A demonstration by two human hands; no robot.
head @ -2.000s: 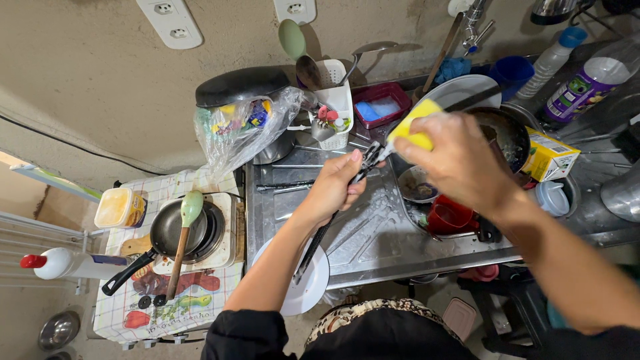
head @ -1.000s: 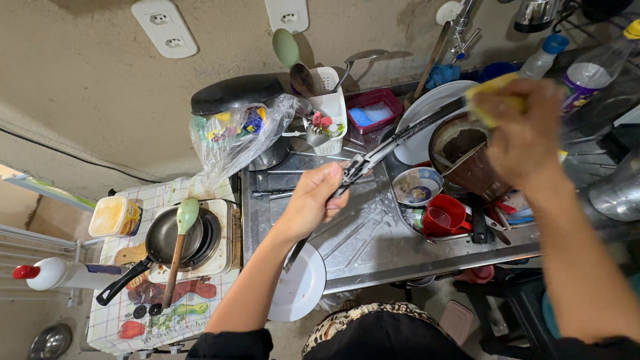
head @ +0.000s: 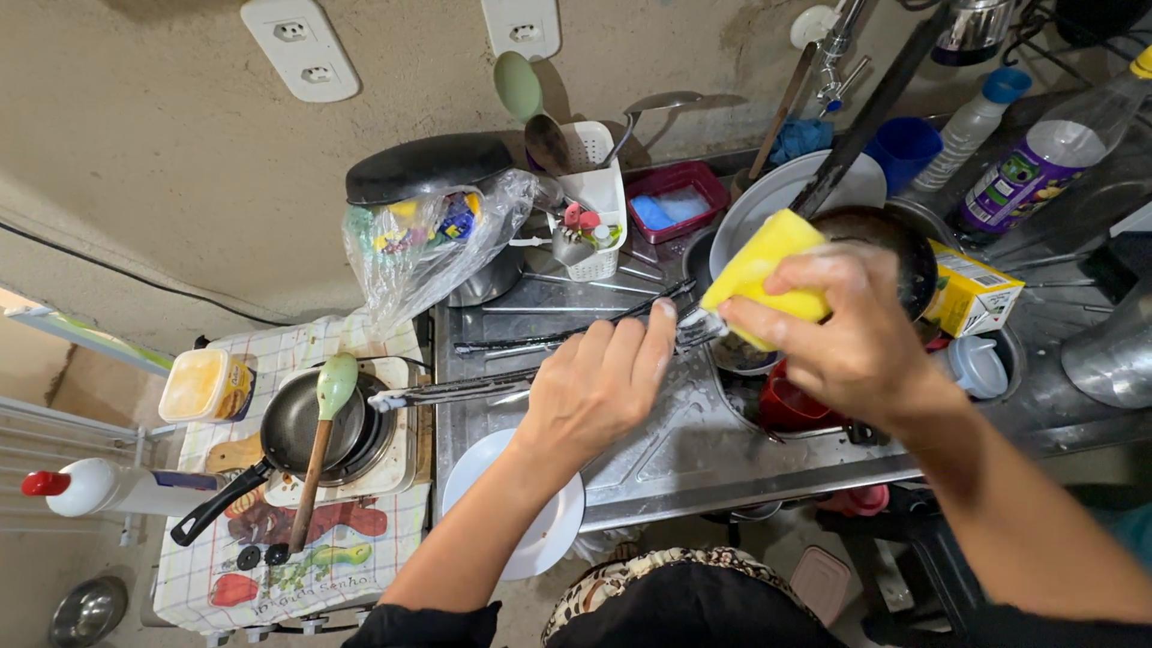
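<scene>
My left hand (head: 598,387) is closed around a long dark metal bar (head: 486,387) with soap suds on it, above the ribbed steel drainboard. One end of the bar, foamy, points left over the drainboard's edge; a dark length also rises at the upper right past the faucet. My right hand (head: 832,328) grips a yellow sponge (head: 765,270) against the foamy part of the bar, just right of my left hand. Another thin dark bar (head: 513,345) lies behind my left hand. What exactly the bars belong to cannot be told.
Right of my hands the sink holds a dark pan (head: 886,252), a red cup (head: 792,400) and other dishes. A white plate (head: 513,504) lies at the drainboard's left front. Behind stand a white utensil basket (head: 594,193) and a maroon tray (head: 679,202). A small frying pan (head: 315,423) rests at left.
My right hand with the sponge has come back from the upper right, close to my left hand. The bar's left end now extends out left of my left hand.
</scene>
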